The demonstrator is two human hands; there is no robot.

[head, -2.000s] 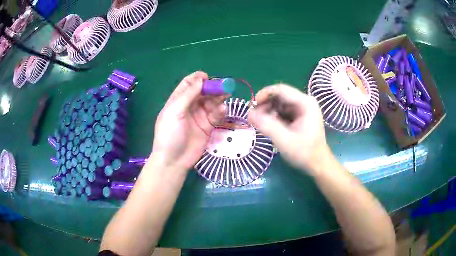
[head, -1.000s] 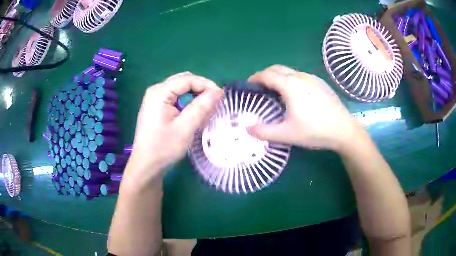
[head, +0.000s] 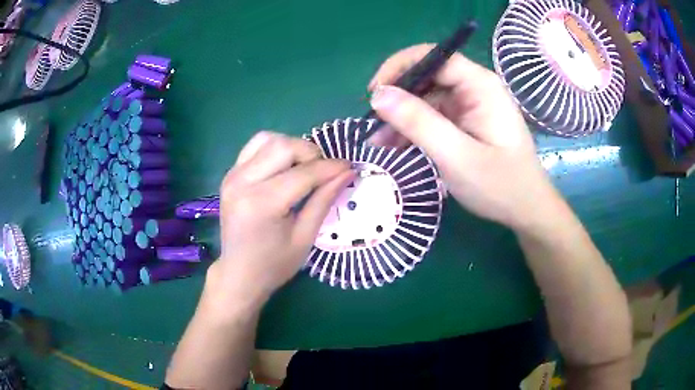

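Observation:
A pale pink ribbed fan housing point(head: 381, 206) lies face up, its centre plate with screw holes showing. My left hand point(head: 263, 217) covers its left side, fingertips pinched together at the plate's upper edge. A small blue-purple sliver of a cell point(head: 300, 204) shows between the fingers; the rest is hidden. My right hand point(head: 476, 137) is above the housing's upper right and grips a slim black tool point(head: 434, 57), which slants down towards the upper ribs. Any wires at my fingertips are too small to make out.
A stack of purple cells with teal ends point(head: 107, 190) stands at left, loose cells point(head: 179, 253) beside it. Another ribbed housing point(head: 564, 68) and a carton of cells point(head: 648, 122) are at upper right. A black cable point(head: 46, 97) hangs at upper left.
The cell and red wire seen earlier above the housing are now mostly hidden by my left hand. My right hand has lifted off the housing and now shows the black tool pointing down.

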